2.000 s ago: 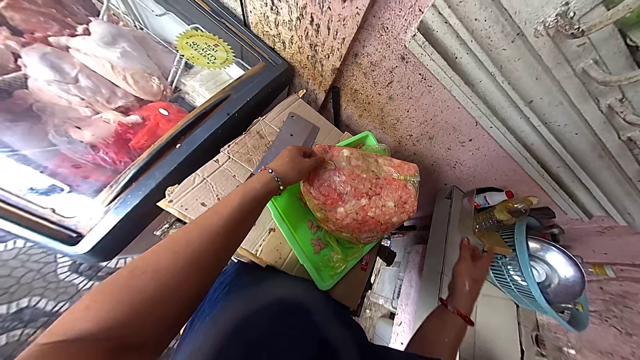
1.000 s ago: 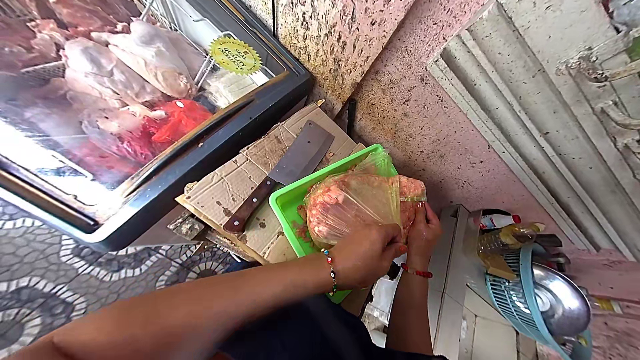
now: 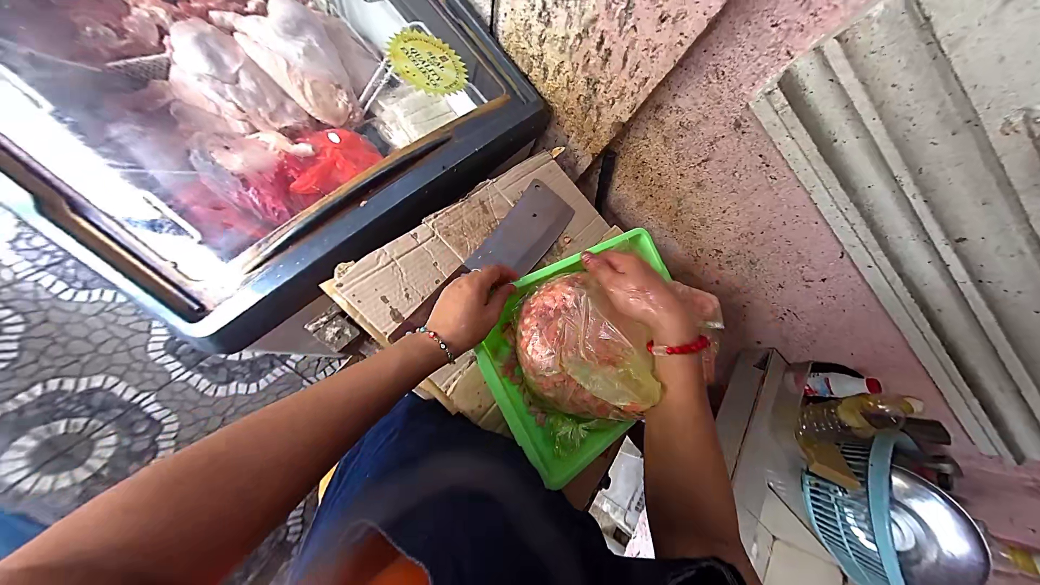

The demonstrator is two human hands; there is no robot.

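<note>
A clear plastic bag of ground meat lies in a green plastic tray, with loose meat bits beside it. My left hand is at the tray's upper left rim, its fingertips touching or gripping the edge. On the bag's upper right part rests my right hand, its fingers near the tray's far rim; whether they grip the plastic cannot be told. Just beyond my left hand, a cleaver lies on flattened cardboard, its handle partly hidden by that hand.
A glass display case with raw poultry and a red bag stands at the upper left. At the lower right, a blue plastic basket holds a metal bowl, with bottles beside it. A pink wall rises behind the tray.
The bag, held up over the tray two seconds ago, now lies in it. My left hand has moved from the bag to the tray's left rim. My right hand has moved over the bag.
</note>
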